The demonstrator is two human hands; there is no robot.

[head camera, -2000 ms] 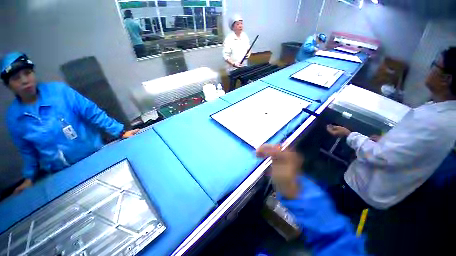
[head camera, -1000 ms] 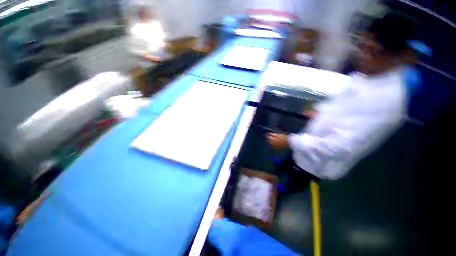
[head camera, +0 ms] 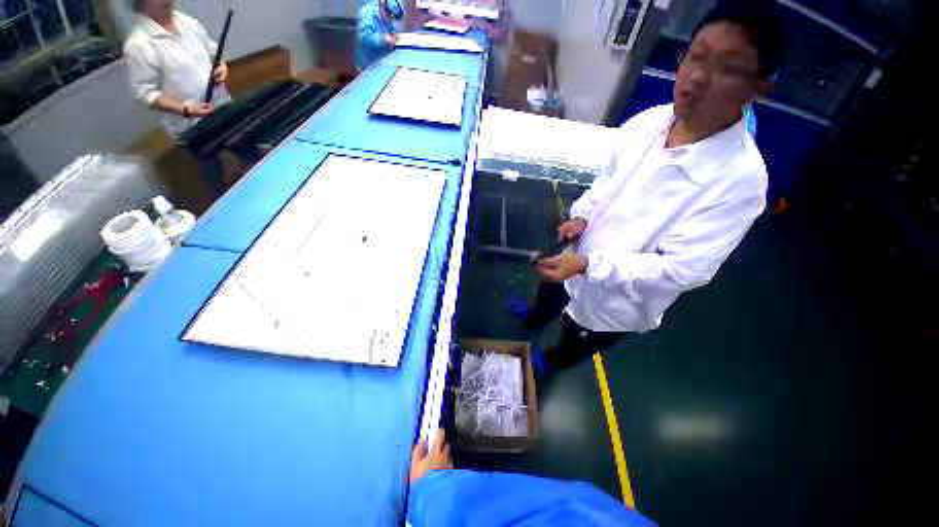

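Observation:
The nearest whole display unit [head camera: 309, 273] lies flat on the blue padded line top [head camera: 278, 422]. It looks white with glare and has a thin black edge. A second unit [head camera: 422, 96] lies farther up the line. My right hand [head camera: 429, 457], bare with a blue sleeve, rests at the silver-white side rail [head camera: 441, 355] near the bottom of the picture. Its fingertips are a little apart and I see nothing held in it; the palm is hidden. It is below and to the right of the nearest unit, not touching it. My left hand is out of the picture.
A person in white [head camera: 659, 206] stands right of the line holding a thin dark item [head camera: 556, 249]. An open carton [head camera: 494, 396] with white contents is on the floor. Across the line are white rolls [head camera: 136, 239], black strips [head camera: 257, 118] and a person holding a dark bar [head camera: 220, 51].
The view has swung right and down. My right hand, raised over the line edge two seconds ago, is now low at the rail. The person in white now has both hands together around the dark item.

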